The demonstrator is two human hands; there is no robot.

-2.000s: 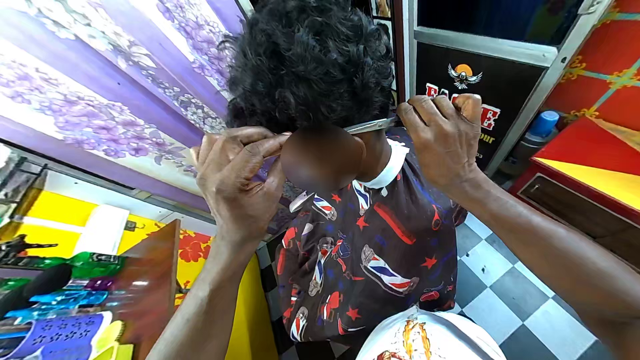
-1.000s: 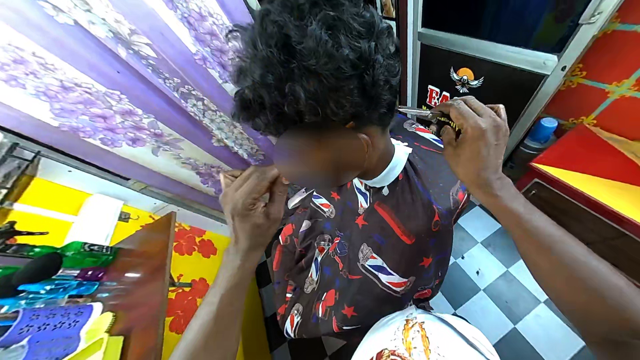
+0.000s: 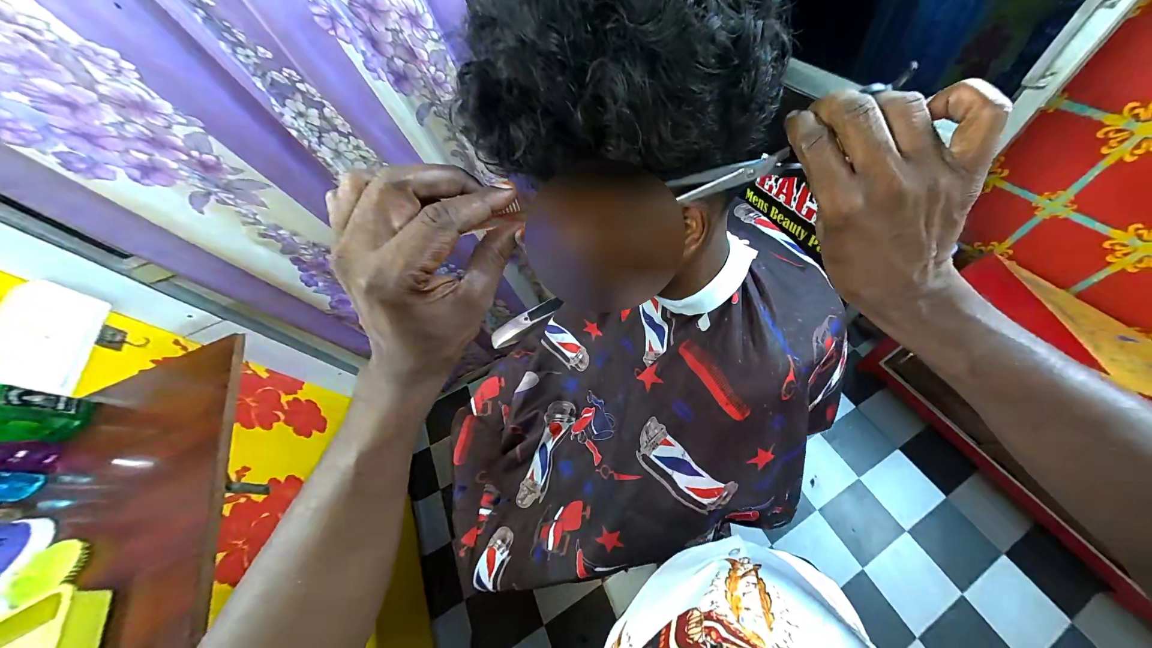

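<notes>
A person with curly black hair (image 3: 621,81) sits in front of me under a dark barber's cape (image 3: 630,441) with a white neck strip (image 3: 715,283). My left hand (image 3: 418,261) is beside the face, its fingers pinched on a comb (image 3: 511,209), of which only a few teeth show. My right hand (image 3: 891,171) holds metal hair scissors (image 3: 733,175) by the handles, their blades slightly apart at the hair above the ear. Below my left hand a metal blade-like piece (image 3: 526,324) shows; what it belongs to is unclear.
A purple floral curtain (image 3: 297,99) hangs at the left. A brown wooden shelf (image 3: 180,450) at the lower left bears bottles and brushes. At the right stand a red cabinet (image 3: 1035,315) and a framed door (image 3: 819,79). The floor is checkered (image 3: 909,513).
The scissors, beside the neck and ear one second ago, now lie higher, against the hair above the ear. My right hand has moved up with them. The view is closer to the head.
</notes>
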